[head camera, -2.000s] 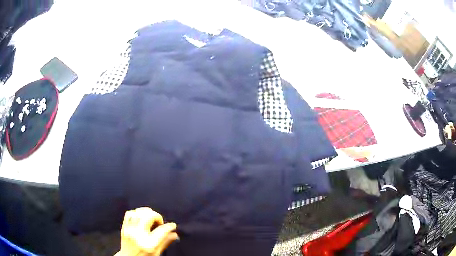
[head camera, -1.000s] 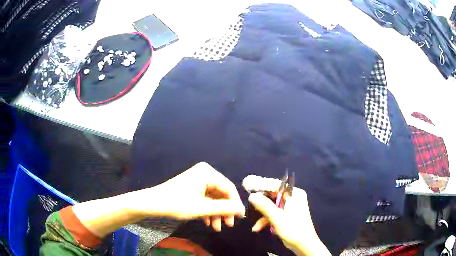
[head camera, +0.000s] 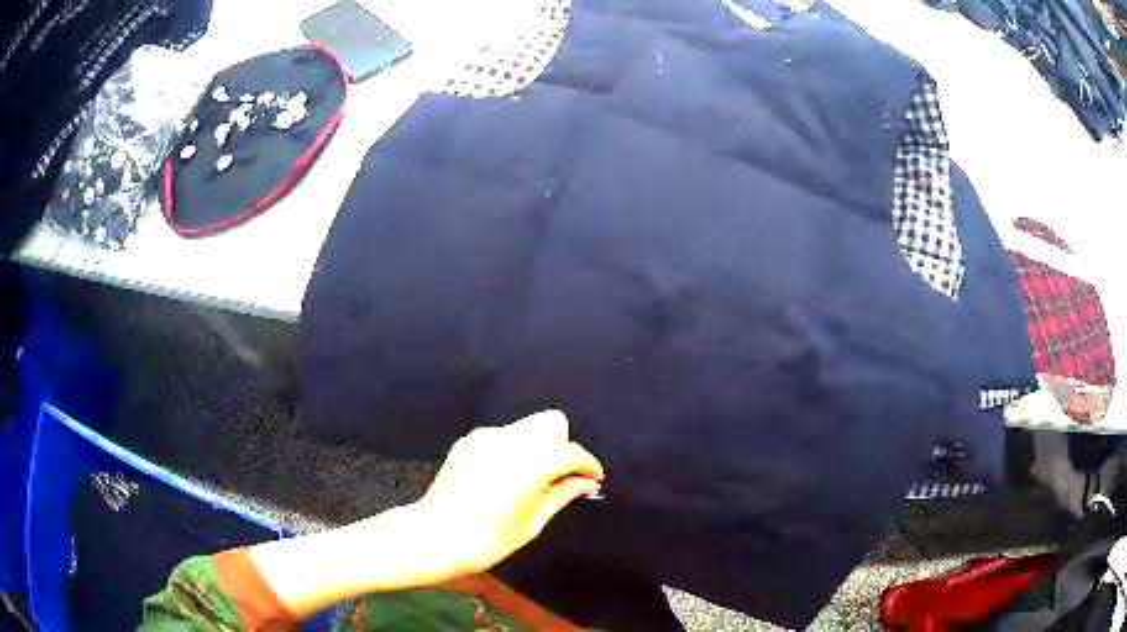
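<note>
A large navy vest (head camera: 667, 296) lies spread over the table and hangs over its near edge, with black-and-white check at the armholes. My left hand (head camera: 507, 494) is over the vest's lower left part, thumb and finger pinched together. A tiny pale piece, seemingly a button (head camera: 596, 495), shows at the fingertips. Whether it touches the cloth cannot be told. Tiny pale specks dot the vest. My right hand is not in view.
A black red-edged mat (head camera: 253, 154) with loose white buttons lies at upper left, beside a clear plastic bag (head camera: 105, 167) and a flat grey object (head camera: 356, 40). A red plaid piece (head camera: 1063, 315) lies at right. A blue crate (head camera: 118, 451) stands below left, a red object (head camera: 964, 595) below right.
My right hand with its small tool has left the picture. My left hand has shifted slightly left and is now pinched near the vest's lower part. The view has also shifted slightly.
</note>
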